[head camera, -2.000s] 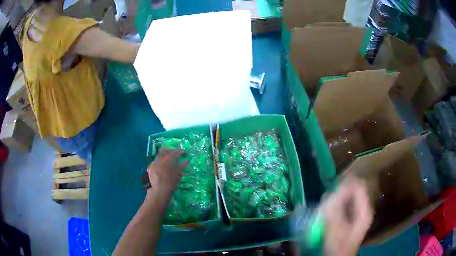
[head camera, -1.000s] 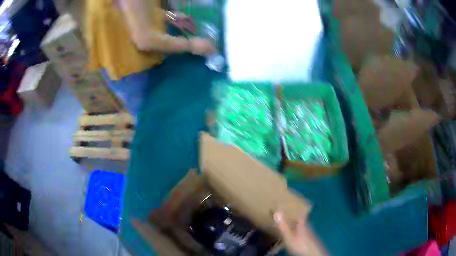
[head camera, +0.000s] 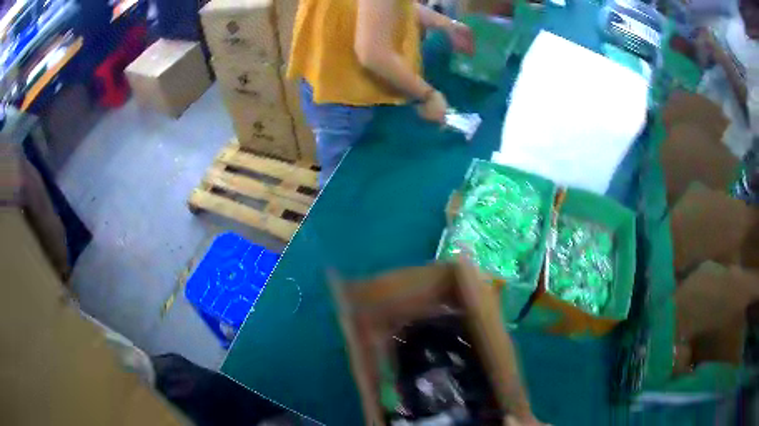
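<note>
An open retail box (head camera: 489, 337) with brown inner walls is at the bottom centre, over the green-topped table, blurred and cut off by the lower edge. A black shiny device (head camera: 437, 362) lies inside it. Something green (head camera: 389, 387) shows at the box's inner left side. My right hand (head camera: 523, 418) is only a small blurred part at the bottom edge, holding the box's right wall. My left hand is not in view. Two accessory bins (head camera: 628, 258) with green accessory packs (head camera: 497, 218) stand side by side beyond the box.
A white stack (head camera: 574, 108) stands behind the bins. A person in yellow (head camera: 358, 54) across the table holds a small clear-silvery item. More open boxes (head camera: 707, 225) line the right. A blue crate (head camera: 230, 279), a pallet (head camera: 250, 187) and cartons (head camera: 245, 79) are on the floor at left.
The view has swung left. The bins were in front of both hands; now the box with the device is in front. My left hand has left the view. The box walls now stand more upright.
</note>
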